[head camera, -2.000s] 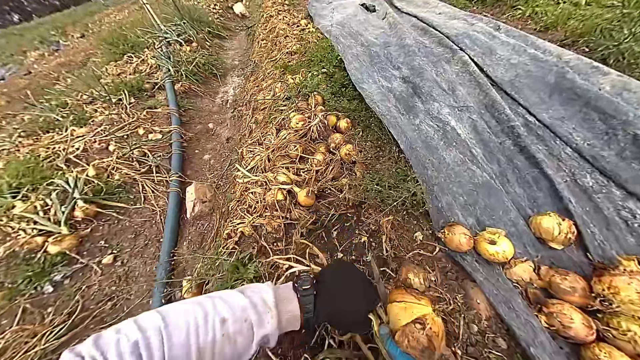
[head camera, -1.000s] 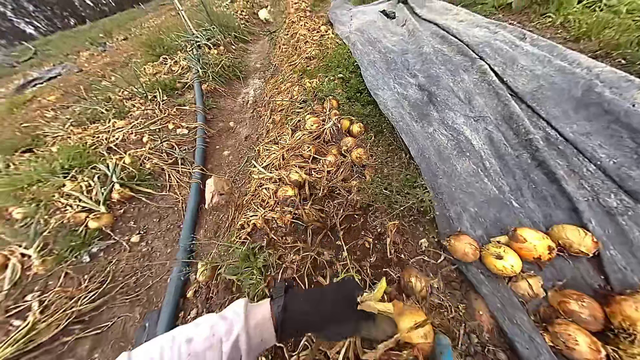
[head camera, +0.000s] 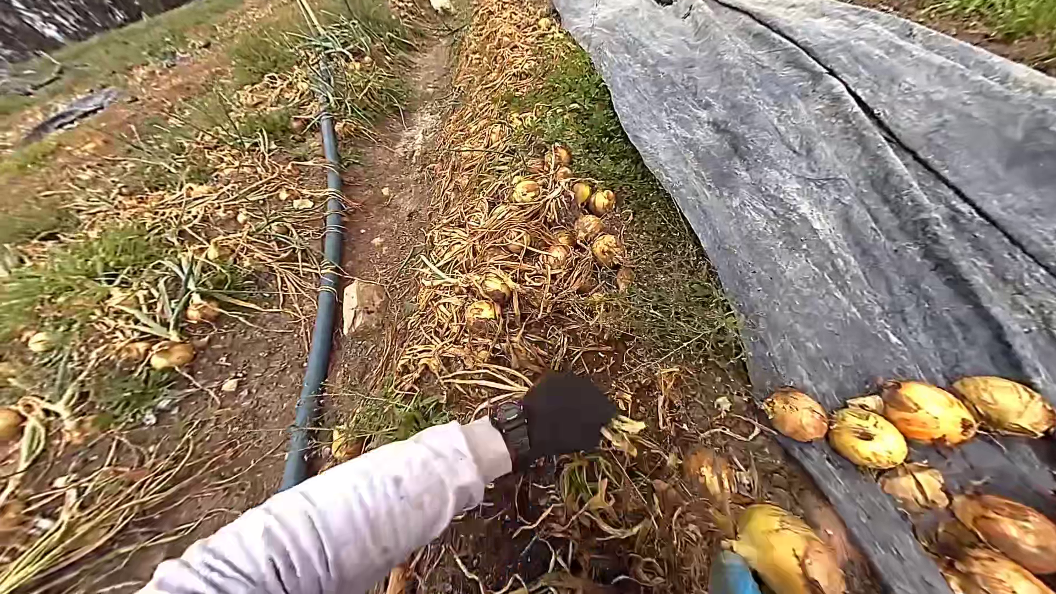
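My left hand, in a black glove with a dark watch at the wrist, is over the bed of dried onion tops. Withered leaves show at its fingertips; its fingers are hidden, so I cannot tell whether it grips them. A large yellow onion is at the bottom edge, right of my left hand. Against this onion is a blue thing, cut off by the frame; whether it is a glove or a tool is unclear. My right hand cannot be made out. Another onion lies on the soil between them.
Several onions rest on a grey fabric sheet at the right. More onions lie among dry tops ahead. A blue-grey hose runs along the left, beside a pale stone and weeds.
My left hand has moved away from the large onion, which it was touching a second ago. An onion among the dry tops ahead, seen two seconds ago, looks less upright now.
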